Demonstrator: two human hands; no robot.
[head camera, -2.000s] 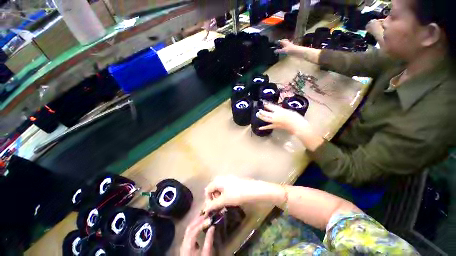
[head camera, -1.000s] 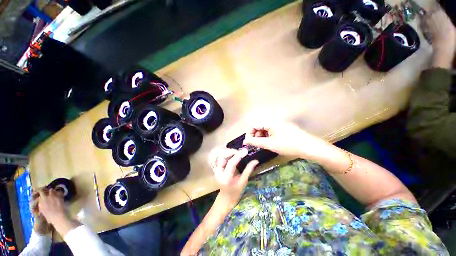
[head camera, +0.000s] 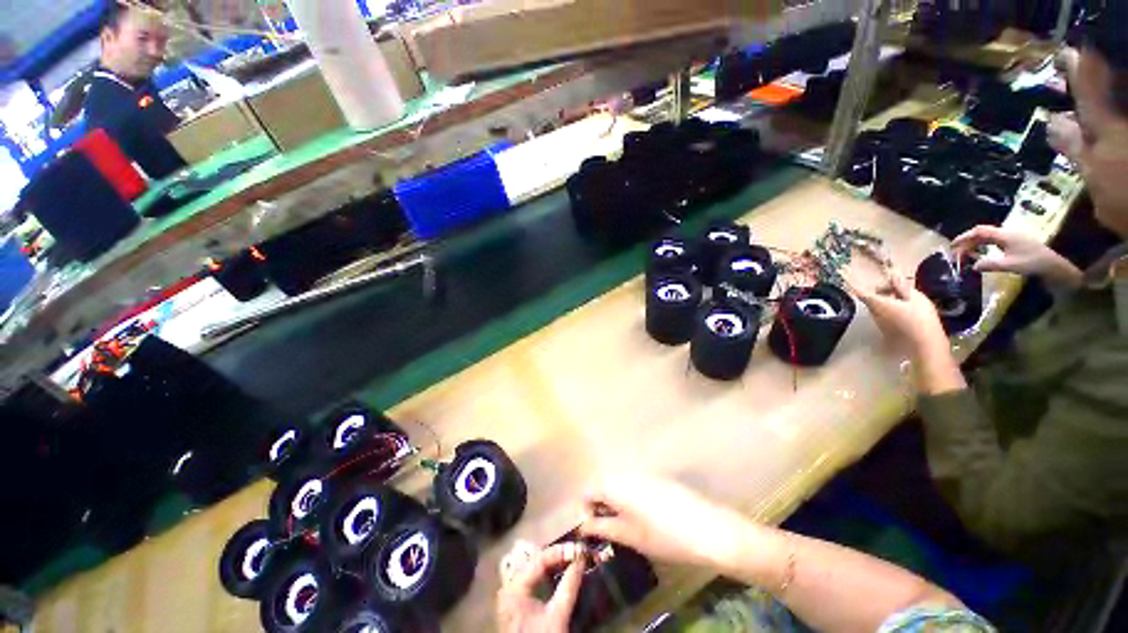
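A black cylindrical speaker housing (head camera: 619, 584) lies tilted at the bench's near edge, its open end towards my left hand. My left hand (head camera: 541, 594) is at that end, its fingertips closed at the rim. My right hand (head camera: 643, 519) is above the housing, its fingertips pinched on a thin dark strand, apparently a lead wire. The fingers hide the inside of the opening. A cluster of black housings (head camera: 408, 563) with white-silver rings stands to the left, with red wires (head camera: 371, 460) and a small green board among them.
Another cluster of housings (head camera: 724, 334) and tangled green boards (head camera: 847, 247) are farther along the tan bench (head camera: 557, 408). A worker in a dark green sleeve (head camera: 977, 420) handles a housing at the right. The dark conveyor (head camera: 482, 284) runs behind, with a blue bin (head camera: 452, 195). A person stands at the back left.
The view dipped down, then rose again. My hands stay at the same housing, with the fingertips slightly shifted. The neighbouring worker's hands have moved from the far cluster to a housing at the right.
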